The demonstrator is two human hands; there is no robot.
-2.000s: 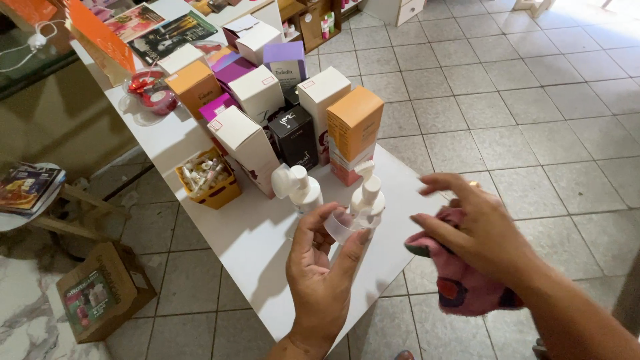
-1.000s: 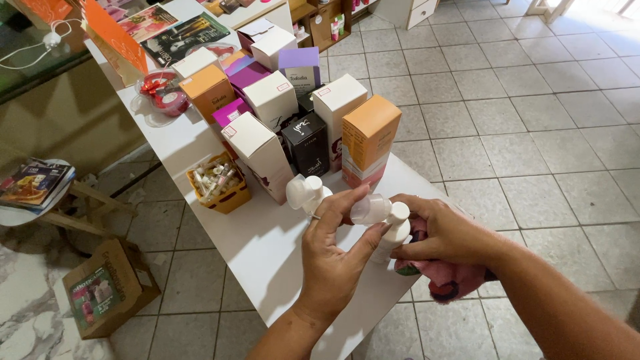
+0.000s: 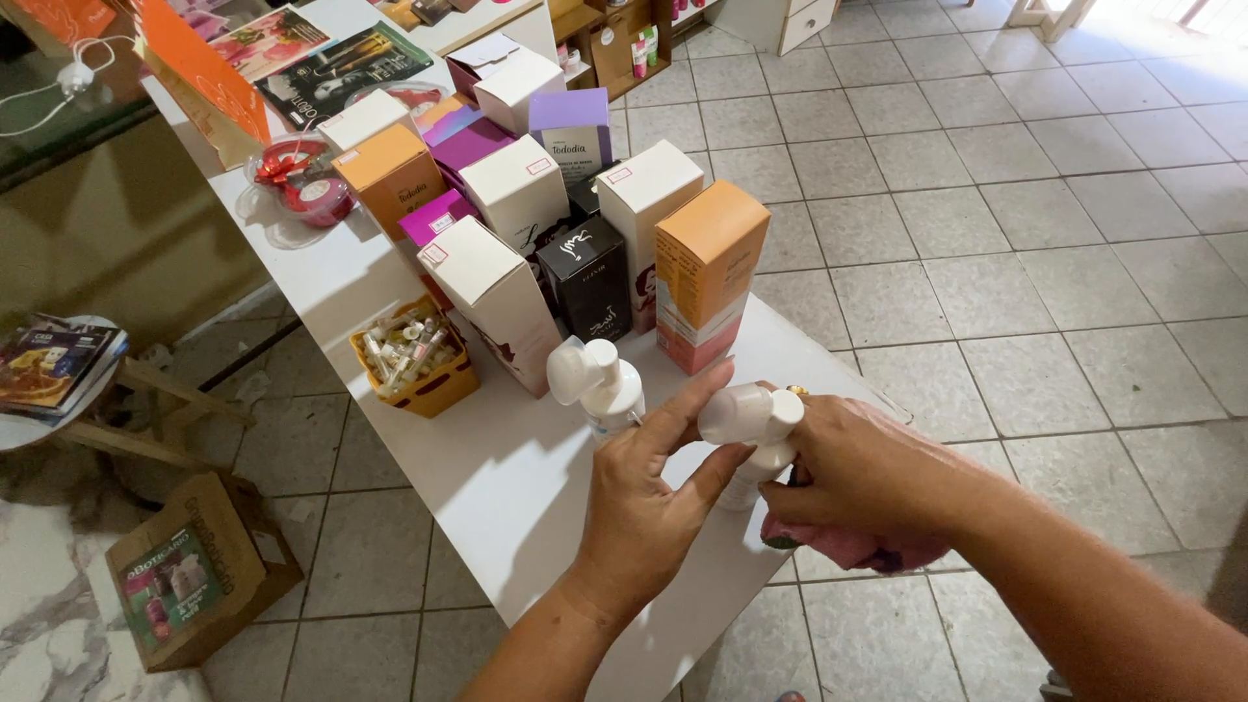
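Near the corner of the white table (image 3: 458, 487) stands a white pump bottle (image 3: 756, 473) with a translucent cap (image 3: 734, 413) over its nozzle. The fingers of my left hand (image 3: 648, 487) are around that cap, thumb below it. My right hand (image 3: 858, 468) grips the bottle at its neck, and a pink patterned cloth (image 3: 863, 546) hangs beneath this hand. Just left of my left fingertips is a second white pump bottle (image 3: 614, 390), upright, with a similar translucent cap (image 3: 573, 370) on its nozzle.
Several product boxes stand behind the bottles, among them an orange one (image 3: 712, 253) and a black one (image 3: 587, 278). A yellow basket of small vials (image 3: 429, 390) sits at the table's left edge. A cardboard box (image 3: 210, 575) and a stool with magazines (image 3: 97, 419) are on the left.
My right hand, apart from the bottle two seconds ago, has come in from the right and closed on it. The translucent cap in my left hand has come to the bottle's nozzle.
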